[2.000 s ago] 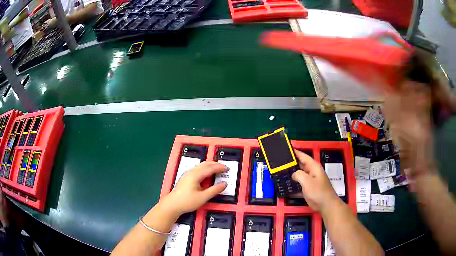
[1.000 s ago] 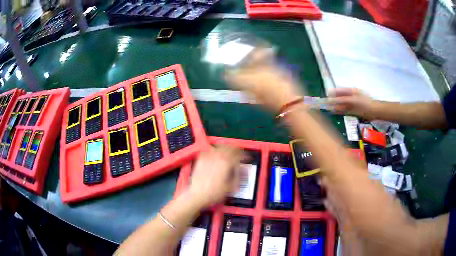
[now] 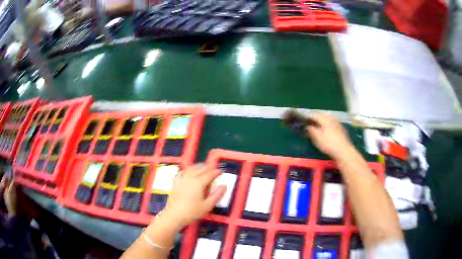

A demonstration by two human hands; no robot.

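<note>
A red tray (image 3: 304, 226) in front of me holds black phones, backs up, showing white labels and some blue batteries. My left hand (image 3: 195, 195) is over its left edge, beside a white-labelled phone (image 3: 225, 189), fingers apart and holding nothing visible. My right hand (image 3: 329, 134) is above the tray's far edge, shut on a dark, blurred phone-like object (image 3: 298, 120). A second red tray (image 3: 109, 158) at the left, touching or nearly touching the first, holds yellow-framed phones, screens up. A few screens are lit pale.
More red trays (image 3: 68, 146) stand at the far left, near another person's hand (image 3: 10, 195). Loose labelled pieces and an orange-red block (image 3: 395, 149) lie at the right. A white board (image 3: 395, 71), black tray (image 3: 197, 17) and red tray (image 3: 309, 23) lie beyond.
The left phone tray has come into view and been turned straighter. The other person's arms have left the right side. The yellow-framed phone over the front tray is gone; my right hand is farther out.
</note>
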